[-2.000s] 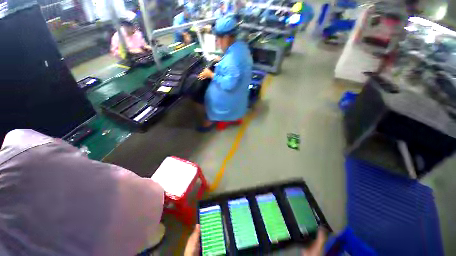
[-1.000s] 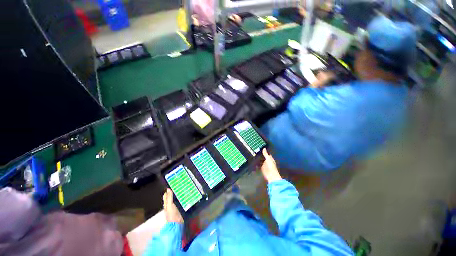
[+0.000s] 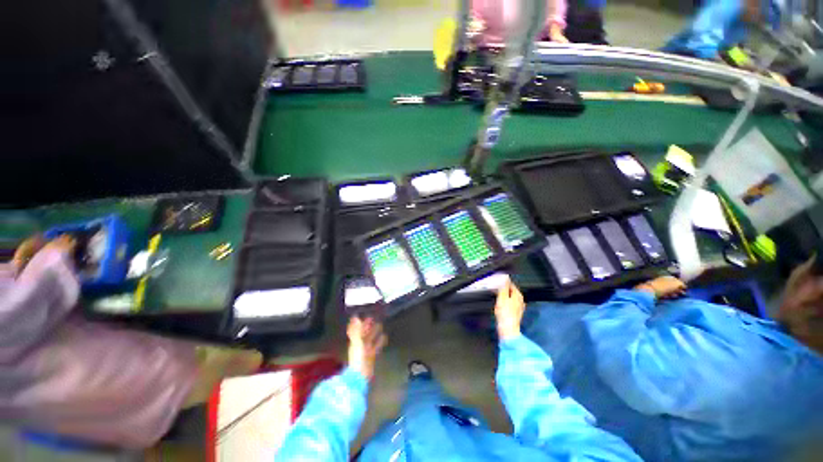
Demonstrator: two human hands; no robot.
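Note:
A long black phone tray is tilted over the front part of the bench. Several smartphones lie in its slots, their lit screens showing green rows. My left hand is at the tray's lower left edge, gripping it. My right hand grips its front edge near the right end. The tray overlaps other trays below it, and whether it touches them I cannot tell.
A black tray lies on the green bench at left. A tray of dark phones lies at right. A metal post stands behind. People in blue and pink smocks sit either side; a red-edged stool is below left.
The lit phones' tray has come forward over the bench trays, and both hands still hold it. The view has turned from the aisle to face the bench.

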